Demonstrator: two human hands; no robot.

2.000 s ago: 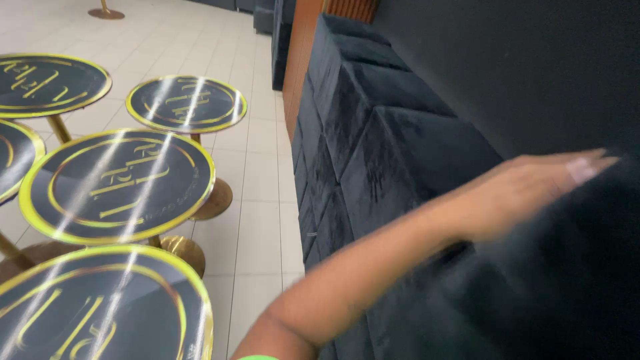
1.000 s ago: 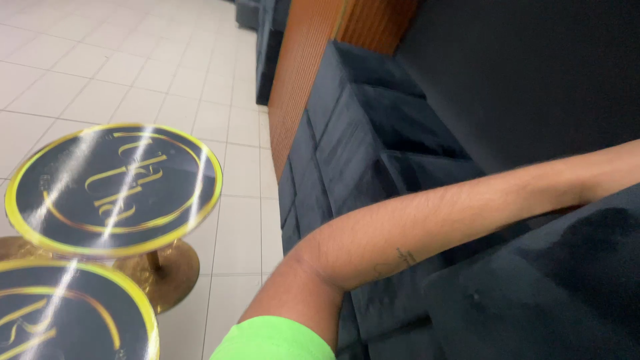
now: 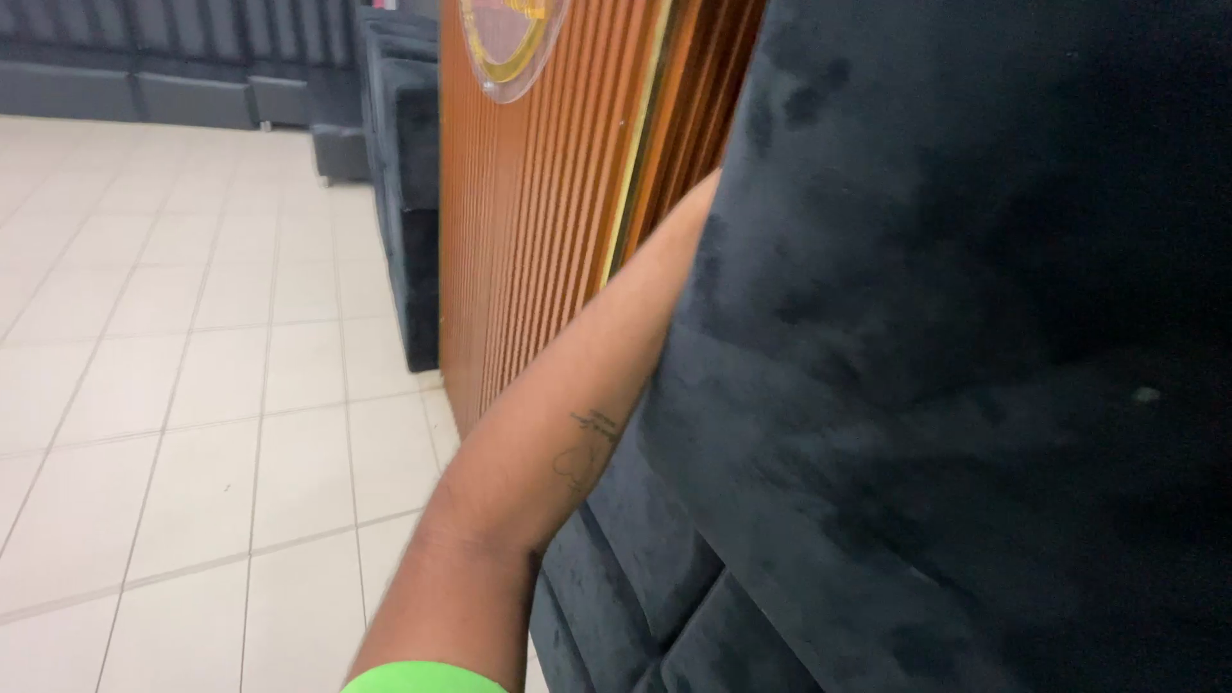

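My bare forearm [image 3: 577, 385], seemingly the left, reaches from the bottom edge up and to the right, with a bright green sleeve [image 3: 423, 678] at its lower end. Its hand is hidden behind a large dark velvet cushion or padded piece [image 3: 914, 337] that fills the right side. Whether that hand holds anything does not show. My other hand is out of view. Under the forearm lies a dark velvet surface with stitched block seams [image 3: 635, 568].
A ribbed wooden panel [image 3: 529, 231] with a gold trim strip [image 3: 637, 144] and a round clear and gold emblem [image 3: 510, 48] stands beyond the arm. Behind it are dark upholstered seats [image 3: 414, 192]. Pale floor tiles [image 3: 212, 385] spread out at the left.
The hand seen two seconds ago has passed out of sight. The dark velvet piece now covers far more of the right side. The view has shifted, and the round tables at the left are gone from it.
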